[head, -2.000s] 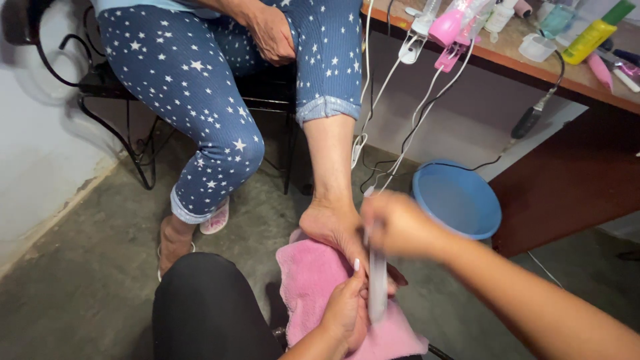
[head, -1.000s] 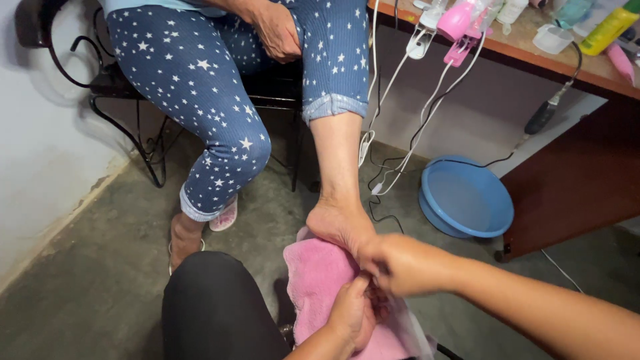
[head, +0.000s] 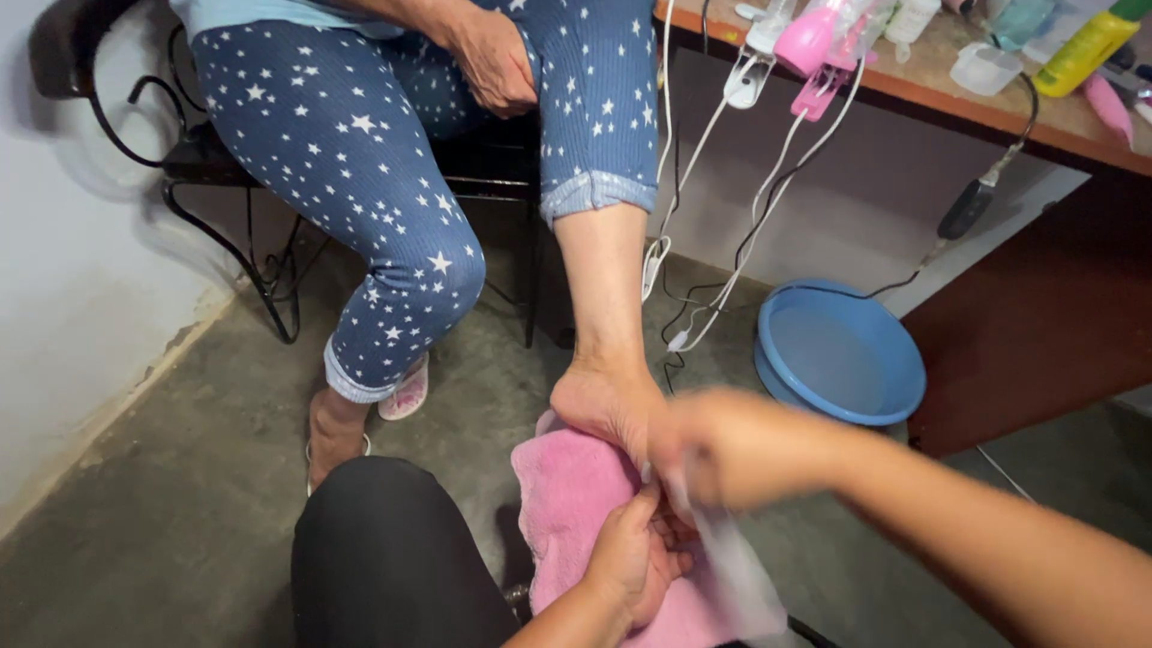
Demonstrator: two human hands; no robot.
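Note:
Another person's bare foot point(head: 607, 400) rests with its heel on a pink towel point(head: 576, 504). Around the front of that foot, near the toes, is my left hand point(head: 634, 549), holding it from below. My right hand point(head: 738, 445) is blurred by motion beside the foot's outer edge, its fingers closed around one end of a long, pale, flat tool point(head: 729, 558). Blur hides what exactly the tool is; it looks like a foot file. The towel lies under both the foot and my left hand.
A blue plastic basin point(head: 841, 351) with cloudy liquid stands on the floor at the right. Cables hang from a wooden table point(head: 900, 94) bearing bottles and pink clip lamps. The seated person's other foot point(head: 335, 436) is on the floor at the left, by a metal-framed chair point(head: 180, 162).
The pale tool, upright beside the foot two seconds ago and hardly visible one second ago, now slants down to the right from my right hand. My left hand stays at the foot.

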